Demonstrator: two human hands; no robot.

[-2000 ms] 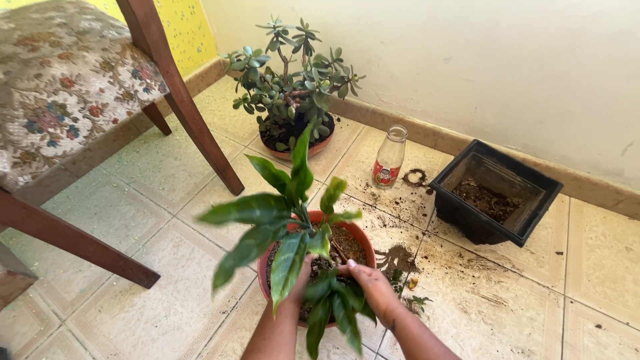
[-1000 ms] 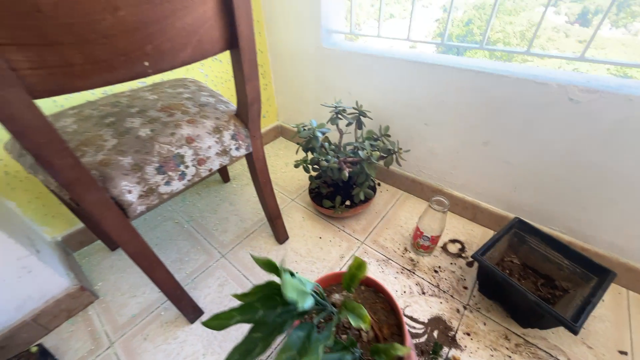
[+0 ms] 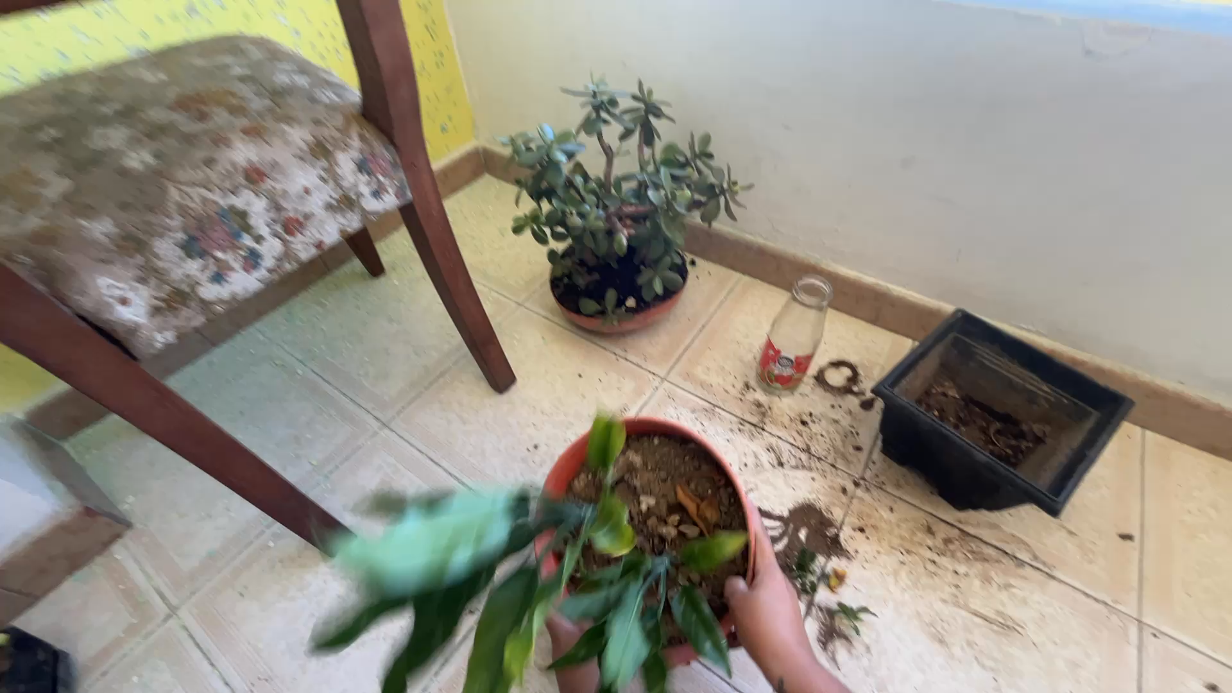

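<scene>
A round terracotta-coloured pot filled with soil stands between my hands at the lower middle. My right hand grips its right rim, the thumb on the inner side. Low on the pot's left is my left hand, largely covered by leaves; its fingers are hidden. The long-leaved green plant in the pot leans left and is blurred, with smaller leaves hanging over the front rim. A dry brown leaf lies on the soil.
A jade plant in a shallow pot stands near the corner. Right of it are a glass bottle and a black square planter holding some soil. Spilled soil and a small sprig lie on the tiles. A wooden chair stands left.
Two seconds ago both hands were at the soil and stems inside the pot; now they are at its sides. The plant's leaves have swung lower and to the left. The view has shifted.
</scene>
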